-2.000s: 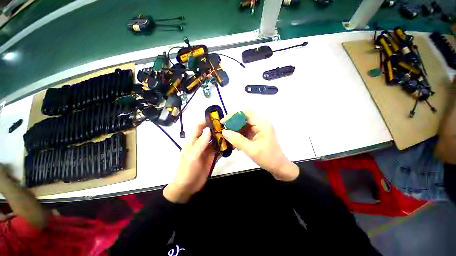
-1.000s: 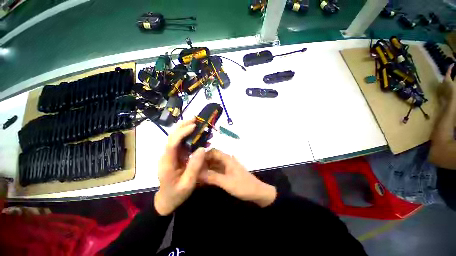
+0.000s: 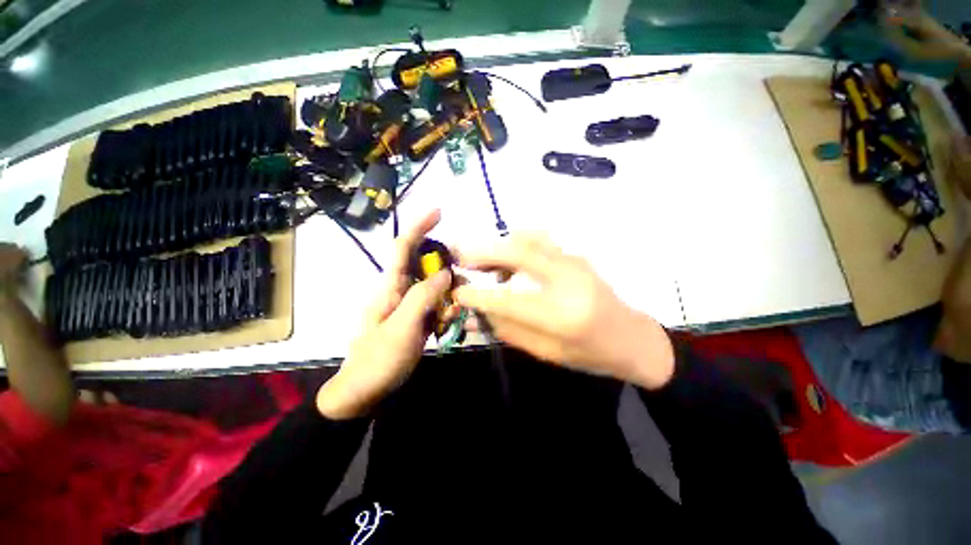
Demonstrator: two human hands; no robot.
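Observation:
My left hand (image 3: 385, 339) holds a black case (image 3: 430, 249) with a yellow battery (image 3: 432, 263) inside, just above the bench's front edge. My right hand (image 3: 554, 303) is at the case's right side, its thumb and fingertips close together against it. The fingers hide much of the case. A green circuit board (image 3: 456, 330) shows at the lower end of the case, between the hands. A thin dark cord hangs below the right hand, blurred. I cannot tell what the right fingertips pinch.
A pile of open units (image 3: 367, 197) lies behind the hands. Rows of black cases (image 3: 170, 218) lie on cardboard (image 3: 284, 309) at left. A closed unit (image 3: 575, 82) and two covers (image 3: 622, 129) lie behind right. More open units (image 3: 884, 138) lie far right. People's arms show at both sides.
The case has turned in my hands. The circuit board has moved from its right side to its lower end. My right hand has moved up and right from below the case. The view has shifted slightly.

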